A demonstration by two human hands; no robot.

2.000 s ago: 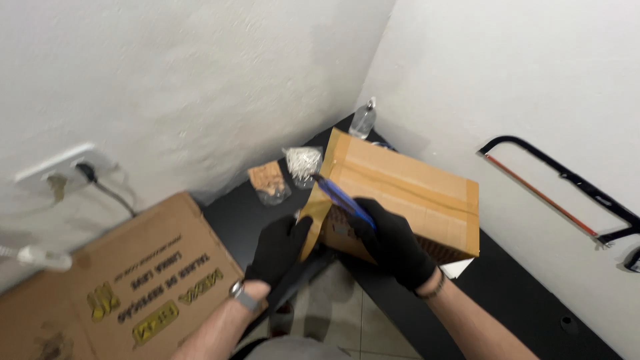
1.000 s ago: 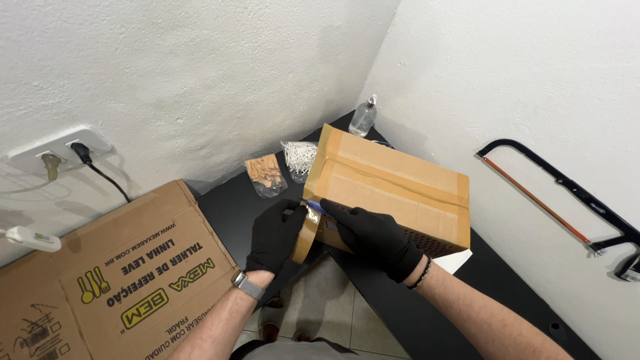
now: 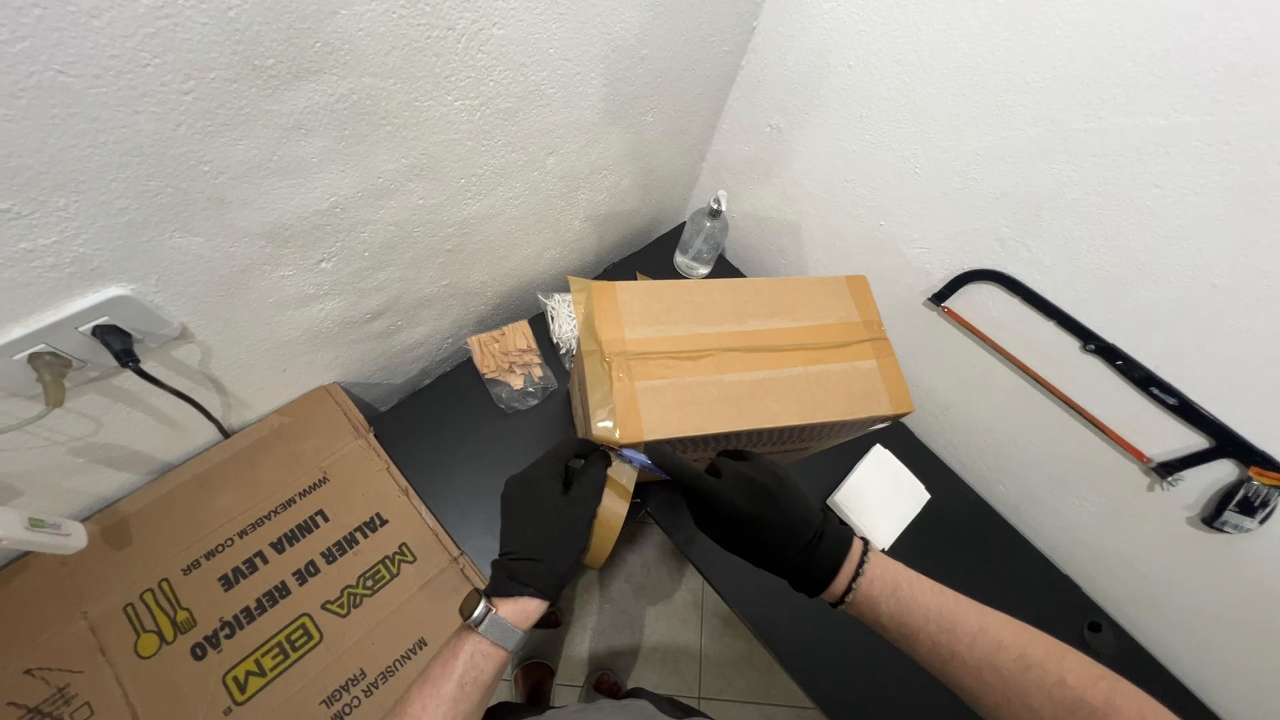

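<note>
Both my hands wear black gloves. A taped cardboard box [image 3: 750, 350] rests on the black table, with brown packing tape along its seams and edges. My left hand [image 3: 550, 505] pinches the tape near the box's lower left corner, and a strip of brown packing tape [image 3: 608, 525] hangs down beside the fingers. My right hand [image 3: 765, 505] grips a blue cutting tool [image 3: 640, 461], likely a utility knife, whose tip touches the tape by my left fingertips. Most of its handle is hidden.
Beside the box lie a bag of wooden pieces [image 3: 508, 360], a bag of white sticks [image 3: 562, 325] and white napkins [image 3: 880, 495]. Behind it stands a clear pump bottle [image 3: 702, 240]. A large cardboard box [image 3: 250, 560] is at left; a hacksaw [image 3: 1090, 350] hangs on the right wall.
The box has turned slightly, and white napkins beside it now show more fully. The blue tool has come down from above the box's left end to the tape at its lower left corner.
</note>
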